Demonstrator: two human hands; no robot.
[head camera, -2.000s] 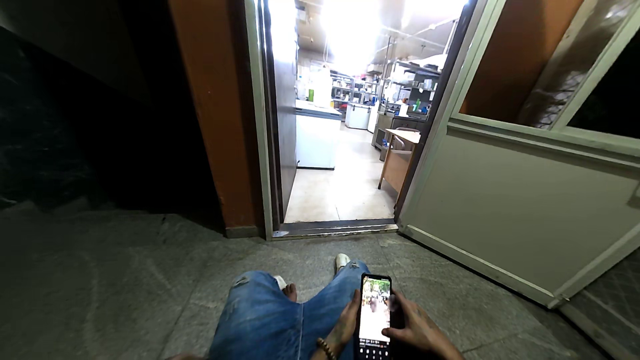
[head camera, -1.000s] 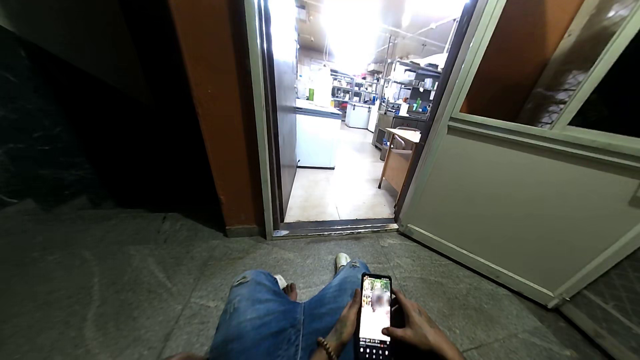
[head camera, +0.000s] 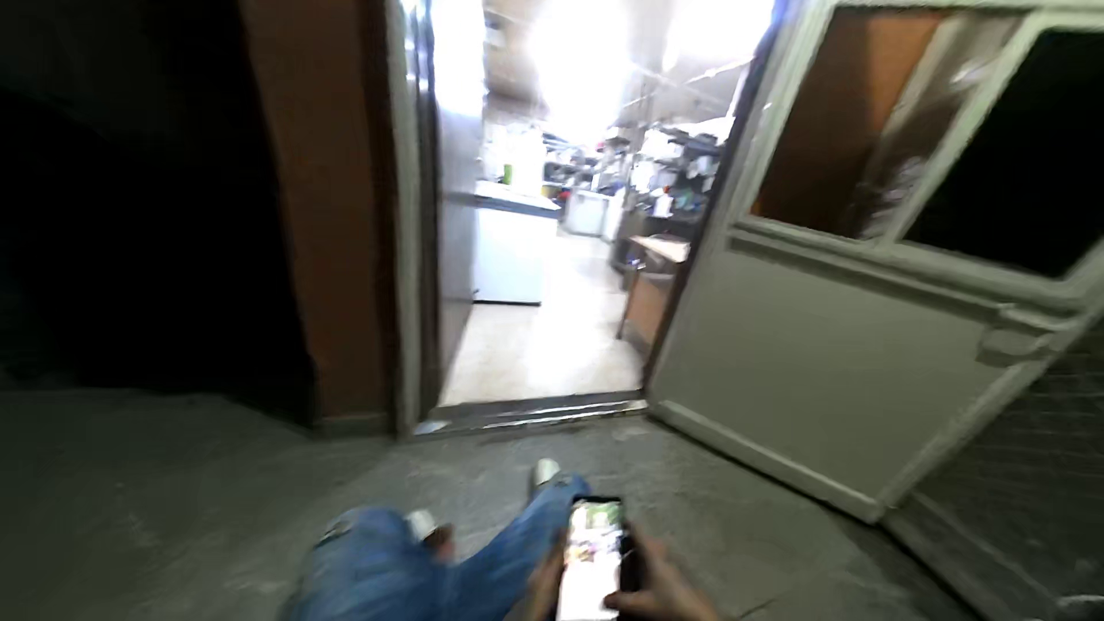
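Note:
A smartphone (head camera: 592, 556) with a lit screen is upright between my two hands at the bottom of the head view, above my right thigh. My left hand (head camera: 542, 586) grips its left edge. Along the right edge lies my right hand (head camera: 660, 586), its thumb over the lower part of the screen. Both hands are blurred and cut off by the frame's lower border. My legs in blue jeans (head camera: 379, 561) are bent below me, with a light shoe (head camera: 546, 471) beyond the right knee.
Ahead is a doorway with a metal threshold (head camera: 535, 412). A pale door panel (head camera: 845, 371) stands at the right, an orange-brown wall (head camera: 332, 259) at the left. Inside are a white cabinet (head camera: 509, 254), a small wooden table (head camera: 649, 297) and loaded shelves (head camera: 681, 164).
The view has shifted somewhat and is more blurred. My knees have moved farther apart. The phone stays in both hands, and the picture on its screen differs.

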